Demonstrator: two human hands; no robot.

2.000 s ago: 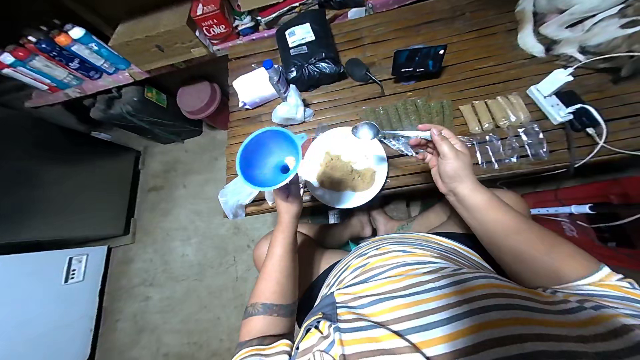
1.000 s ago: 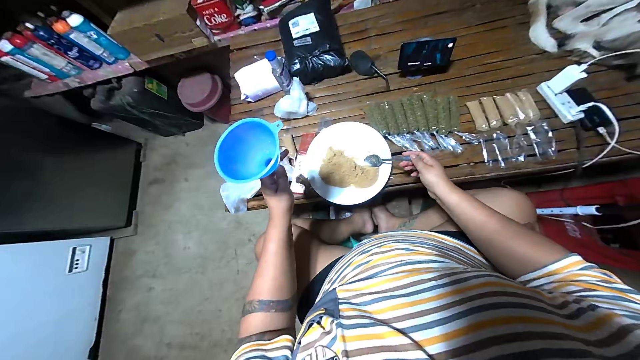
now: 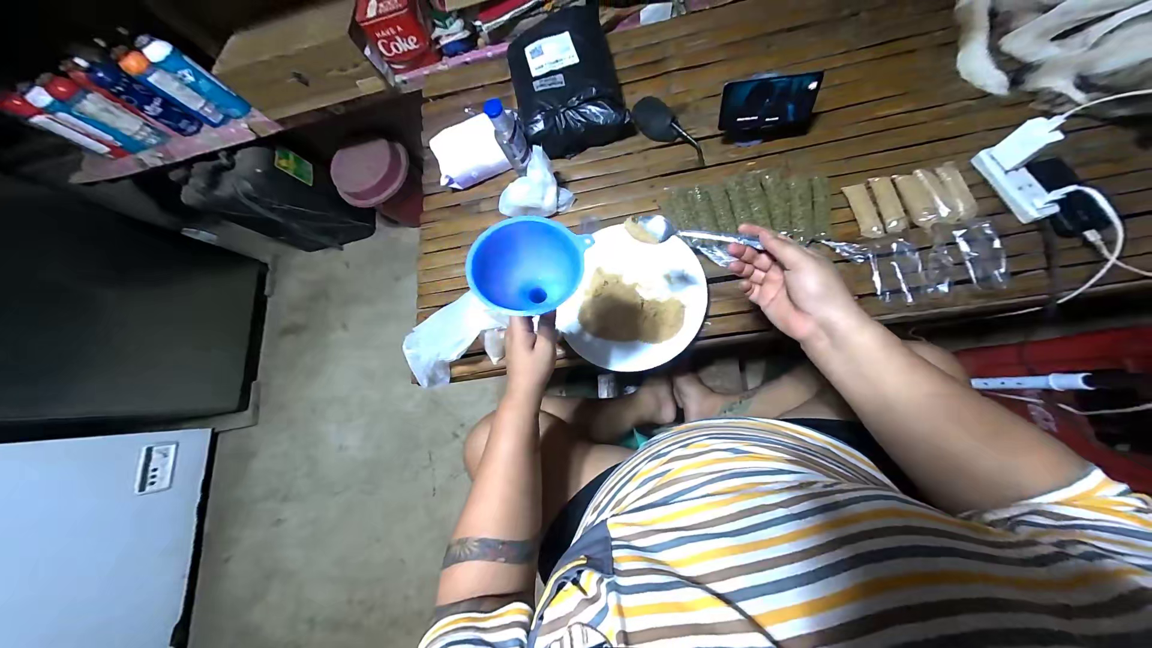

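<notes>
My left hand (image 3: pixel 529 346) grips a blue plastic funnel (image 3: pixel 525 263) from below, its wide mouth facing up; whether a bag sits under its spout is hidden. In my right hand (image 3: pixel 781 274) is a metal spoon (image 3: pixel 711 236), its bowl heaped with tan powder above the far rim of a white plate (image 3: pixel 630 360). A mound of the same brown powder (image 3: pixel 630 310) lies on the plate. Beyond my right hand are several clear packets of green dried flakes (image 3: pixel 751 205), several packets of tan powder (image 3: pixel 913 200) and several small clear plastic wrappers (image 3: pixel 940 265).
On the slatted wooden table (image 3: pixel 864 108) stand a phone (image 3: pixel 769 106), a black parcel (image 3: pixel 569 85), a small bottle (image 3: pixel 508 135) and a white power adapter (image 3: pixel 1017 184) with cables. An animal's pale legs (image 3: pixel 1062 45) lie at the far right. Plastic bags (image 3: pixel 450 333) lie beside the funnel.
The spoon dipped into the powder a second ago and has risen from it with a heaped load, moving toward the plate's far rim. The funnel is still in my left hand.
</notes>
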